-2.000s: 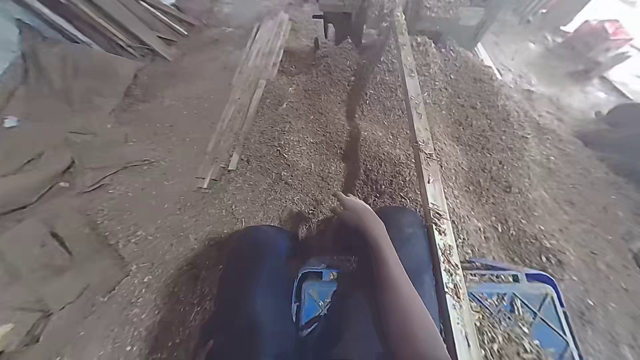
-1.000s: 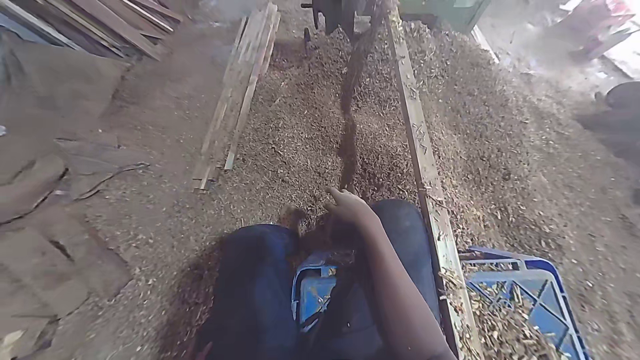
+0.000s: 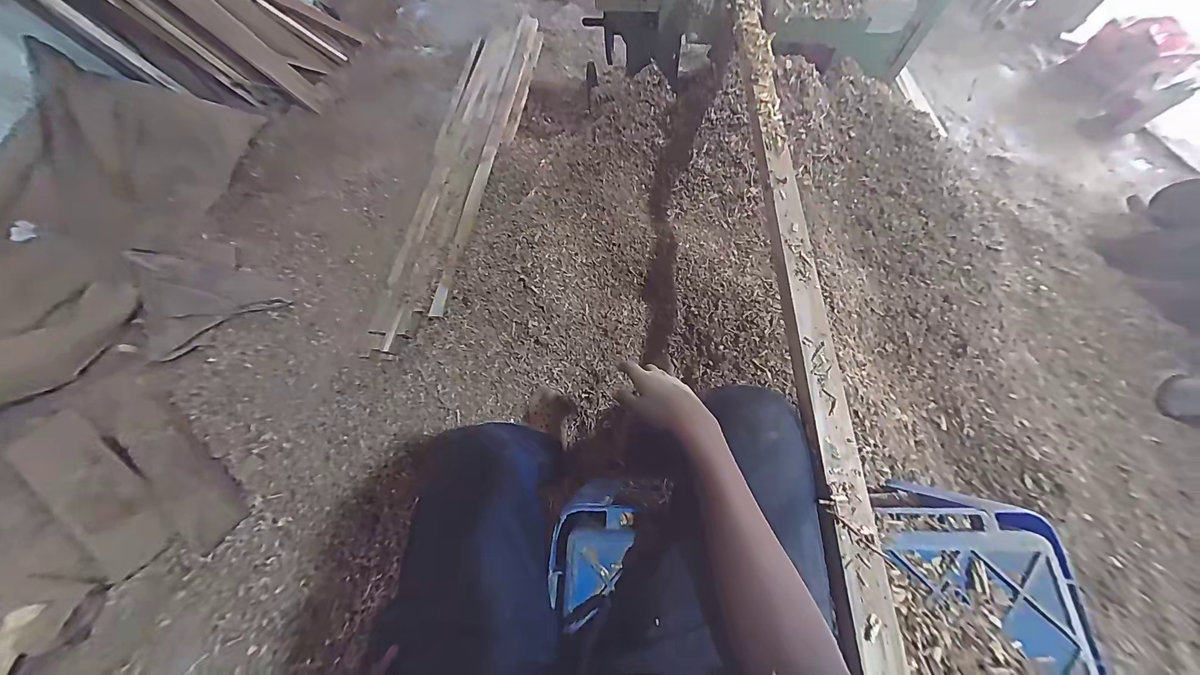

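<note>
My right hand (image 3: 659,398) hangs over my right knee, its fingers partly spread and nothing seen in it. To its right a long wooden board (image 3: 814,337), scattered with wood shavings, runs from beside my thigh to the machine at the top. Only a bit of my left hand (image 3: 386,659) shows, dim at the bottom edge by my left thigh; its fingers cannot be made out. Under me is a blue plastic crate (image 3: 1041,562), with shavings on its right part.
Wood shavings (image 3: 581,244) cover the floor ahead. Thin wooden strips (image 3: 459,187) lie to the left, with more boards (image 3: 234,47) at the upper left. Brown sacking or sheets (image 3: 103,487) lie at the far left. A dark metal part of a machine (image 3: 647,37) stands at the top.
</note>
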